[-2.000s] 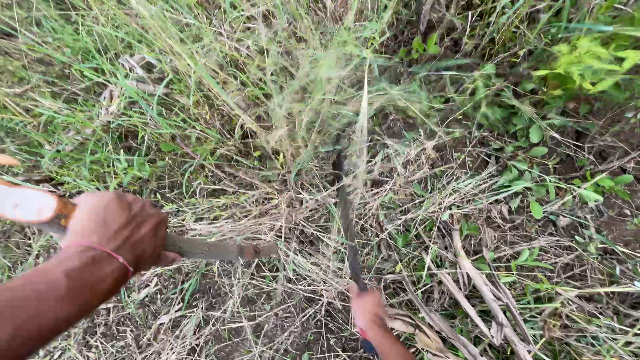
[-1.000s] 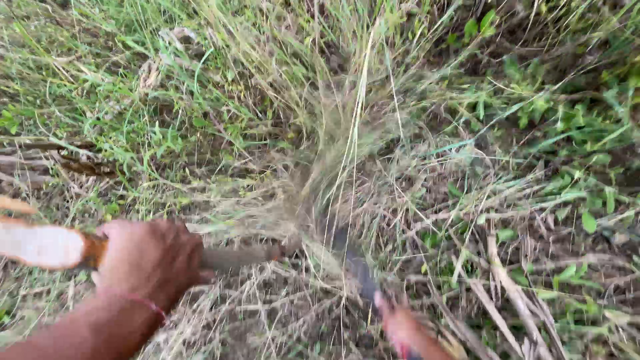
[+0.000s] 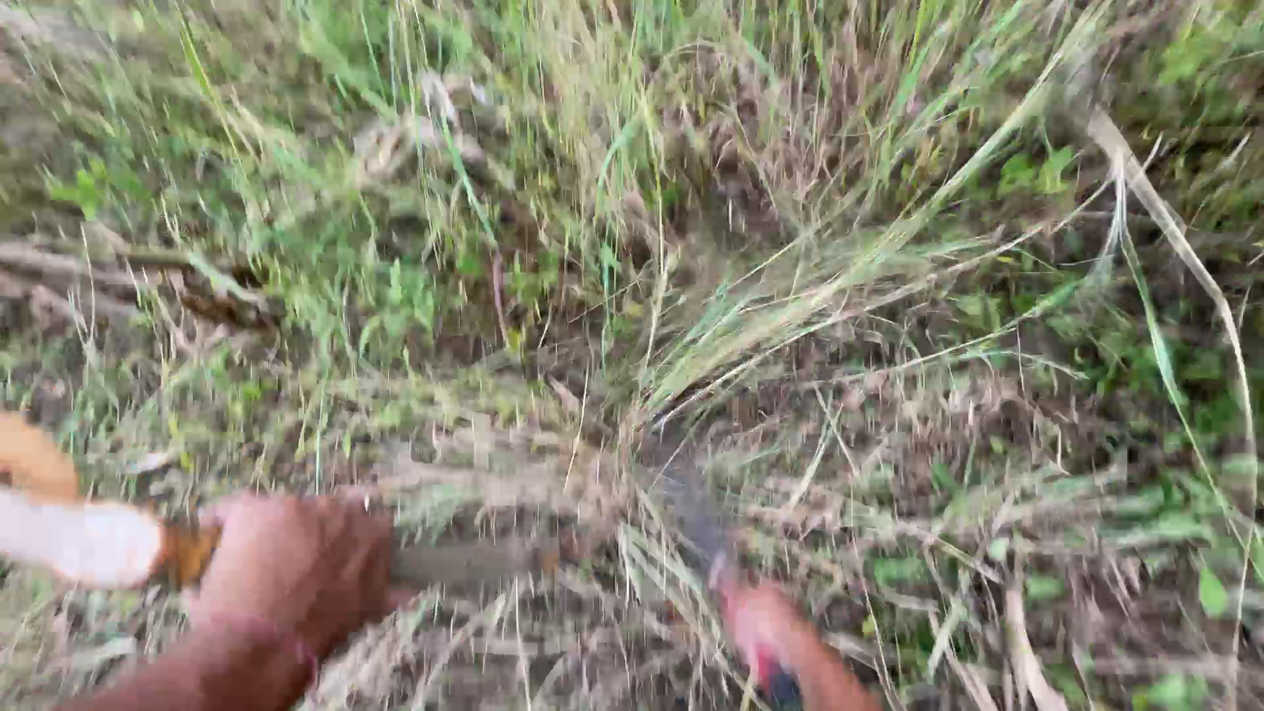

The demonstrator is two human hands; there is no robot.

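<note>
At the lower left, my left hand (image 3: 296,563) is closed around a wooden stick (image 3: 474,560) that points right across the ground. An orange and white object (image 3: 89,538) shows at the left of this hand; what it is I cannot tell. My right hand (image 3: 775,622), low and right of centre, grips the handle of a dark metal blade (image 3: 691,504), blurred, its far end among the stems. A bundle of long grass (image 3: 790,316) leans to the upper right from the blade's far end. A thin reddish band circles my left wrist.
Tall green and dry grass (image 3: 592,118) stands across the top. Dead branches (image 3: 109,276) lie at the left edge. Dry stalks (image 3: 1022,632) cover the soil at the lower right, with leafy weeds (image 3: 1210,592) beside them.
The long grass stood fairly upright near the blade and now leans over to the right. Both hands keep their holds. The view has shifted.
</note>
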